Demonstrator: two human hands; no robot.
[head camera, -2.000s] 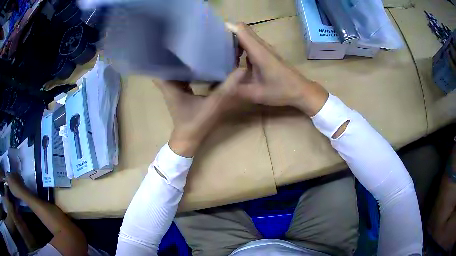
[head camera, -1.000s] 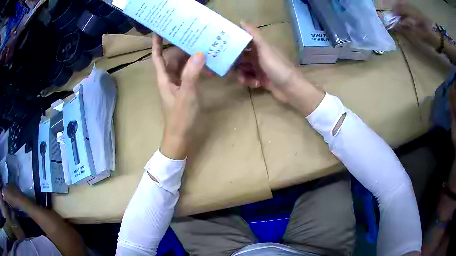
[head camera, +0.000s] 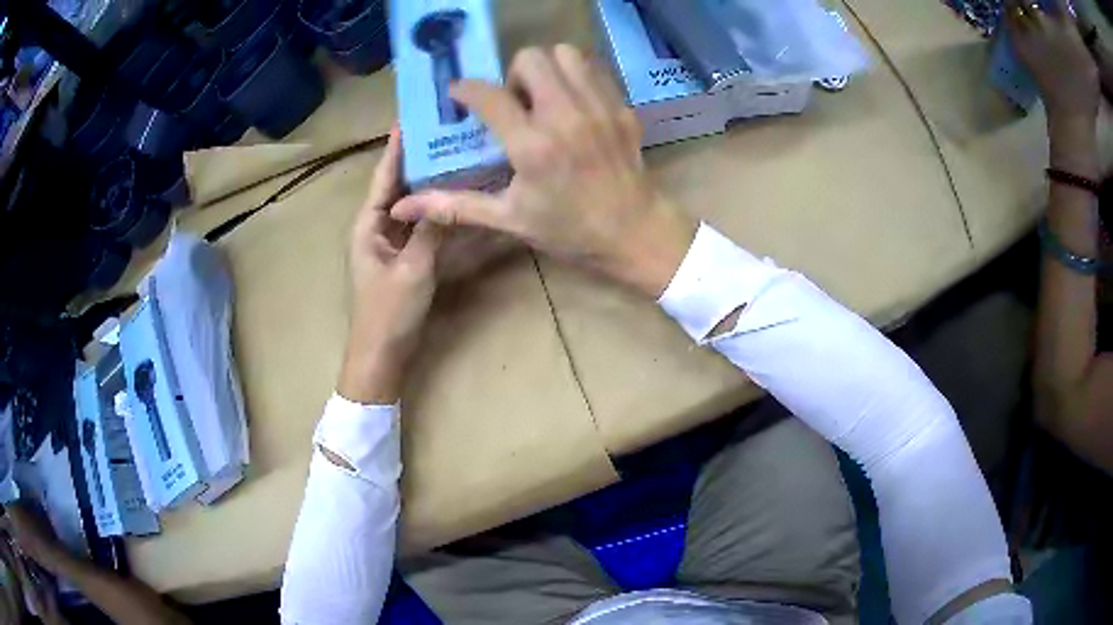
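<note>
A pale blue and white retail box (head camera: 427, 122) with a fan picture stands upright at the top centre, its top cut off by the frame edge. My left hand (head camera: 397, 250) holds it from below and behind, at the box's lower left. My right hand (head camera: 580, 165) is at the box's right side, its thumb by the bottom edge and its fingers over the front face. Whether my right hand grips the box or only touches it is hard to tell.
More retail boxes (head camera: 165, 415) with a whitish sleeve stand at left. Boxes (head camera: 665, 79) with a translucent sleeve (head camera: 799, 37) lie at top right. Dark cup-shaped parts (head camera: 275, 92) fill the upper left. Another person's arm (head camera: 1068, 269) is at right and one at lower left.
The box has turned from its printed text side, held slanted, to its fan picture side, held upright. My right hand has moved left onto its front. The view has shifted right.
</note>
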